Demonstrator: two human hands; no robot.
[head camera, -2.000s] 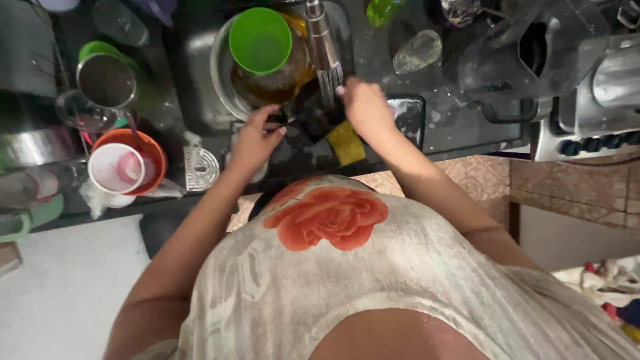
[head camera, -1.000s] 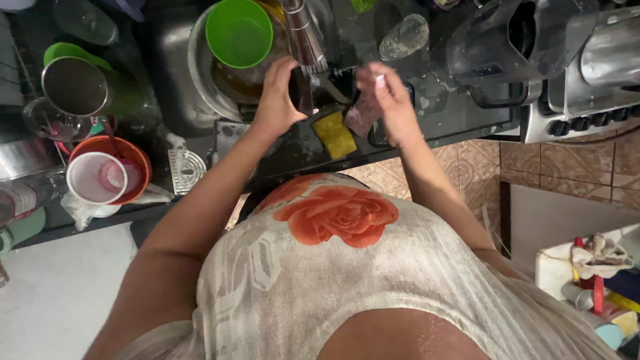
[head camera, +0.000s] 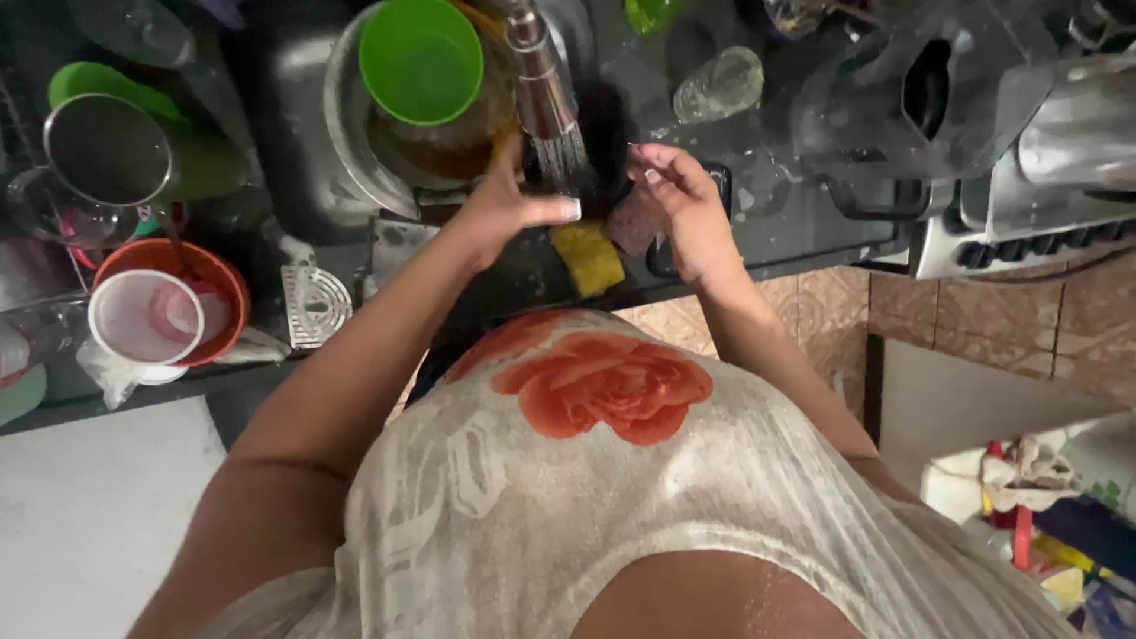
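Note:
Water runs from a metal faucet (head camera: 543, 89) onto a dark object (head camera: 608, 133), seemingly a black container, between my hands. My left hand (head camera: 510, 204) grips its left side, thumb extended along the near edge. Curled fingers of my right hand (head camera: 683, 195) are at its right edge; whether they hold it is unclear. Just beneath that hand lies a pinkish, wet-looking cloth or pad (head camera: 637, 219), partly hidden. A yellow sponge (head camera: 587, 257) rests on the counter's front edge. Behind my left hand, a green plastic bowl (head camera: 422, 62) sits in a metal basin (head camera: 351, 115) with brownish liquid.
At left stand a metal cup (head camera: 106, 149), an orange container (head camera: 232, 306) with a white cup (head camera: 145, 317), and a perforated metal piece (head camera: 317, 306). On the right are a glass (head camera: 721, 84), a clear pitcher (head camera: 887, 115) and a stove (head camera: 1021, 248).
The dark object was between both hands two seconds ago. My right hand was raised and spread one second ago; now its fingers are curled closer to the dark object.

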